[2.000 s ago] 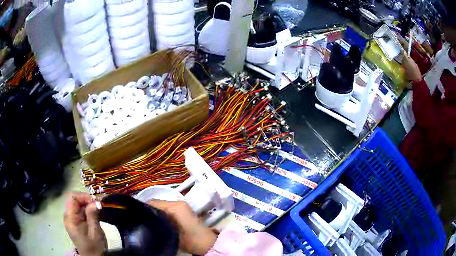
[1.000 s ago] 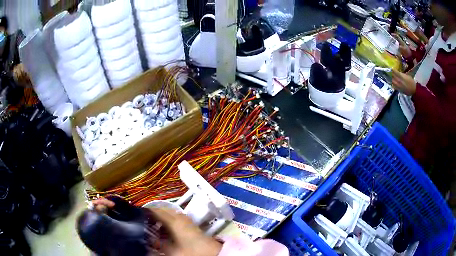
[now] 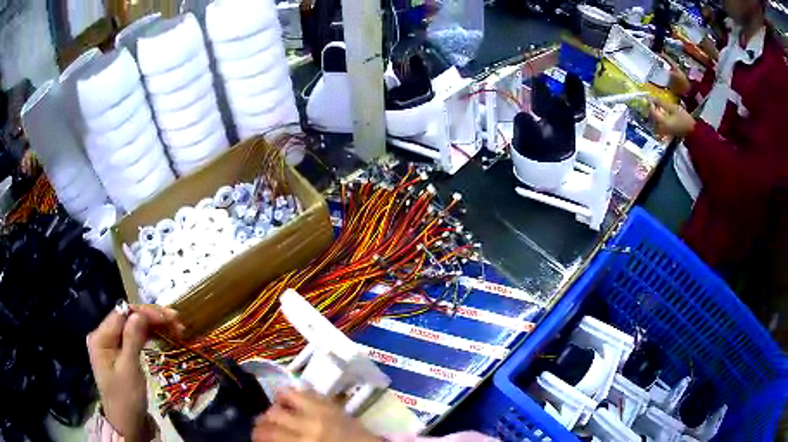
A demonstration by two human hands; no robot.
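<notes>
A black camera head shell (image 3: 223, 406) lies low in front of me, next to a white bracket housing (image 3: 333, 354). My left hand (image 3: 125, 358) is raised at the lower left, with thumb and finger pinching the small white plug of a wire harness (image 3: 194, 350). The harness runs down towards the black shell; where it enters is unclear. My right hand (image 3: 311, 419) is at the bottom, its fingers against the shell and the bracket; its lower part is cut off by the frame edge.
A carton of white round parts (image 3: 233, 289) stands behind, beside a heap of coloured wire harnesses (image 3: 371, 233). White shell stacks (image 3: 177, 95) rise at back left. A blue basket (image 3: 691, 298) holds assembled units at right. A camera unit (image 3: 553, 164) stands on the bench. A person (image 3: 734, 164) is at upper right.
The black shell, tilted up before, is now lower, and my left hand has come up from behind it with the plug. The view has shifted slightly. The other person's hand now holds a pale object.
</notes>
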